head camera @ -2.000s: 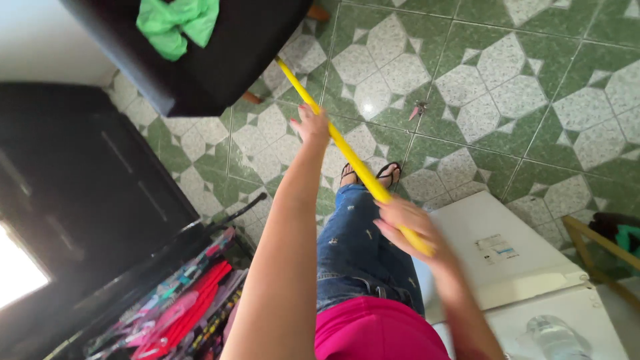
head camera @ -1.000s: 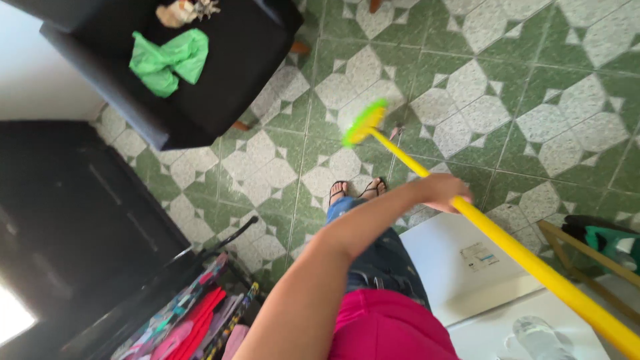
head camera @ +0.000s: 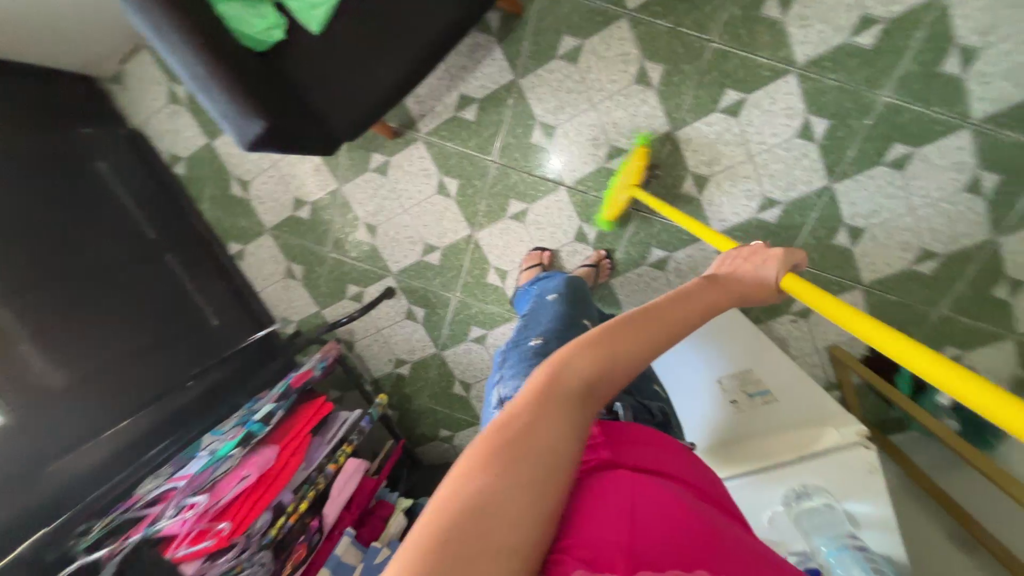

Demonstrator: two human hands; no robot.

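Note:
My left hand (head camera: pixel 758 274) is closed around the yellow handle of a broom (head camera: pixel 896 346), about midway along the part that shows. The broom's yellow and green head (head camera: pixel 624 184) rests on or just over the tiled floor (head camera: pixel 432 184), ahead and to the right of my sandalled feet (head camera: pixel 564 264). From my hand the handle runs down to the right and leaves the frame at the right edge. My right hand is out of view. Some small dark bits seem to lie beside the broom head, too blurred to name.
A black armchair (head camera: pixel 320 96) with green cloth or plastic (head camera: pixel 260 20) on it stands at upper left. Clothes on hangers (head camera: pixel 280 456) hang at lower left, near a large black piece of furniture (head camera: pixel 104 264). A white appliance (head camera: pixel 744 384) carries a clear bottle (head camera: pixel 828 520). Beside it is a wooden frame (head camera: pixel 932 424).
Two seconds ago both hands were on the handle and it pointed toward the armchair; now only my left hand shows on it. The broom head has come into view and shifted slightly since a second ago.

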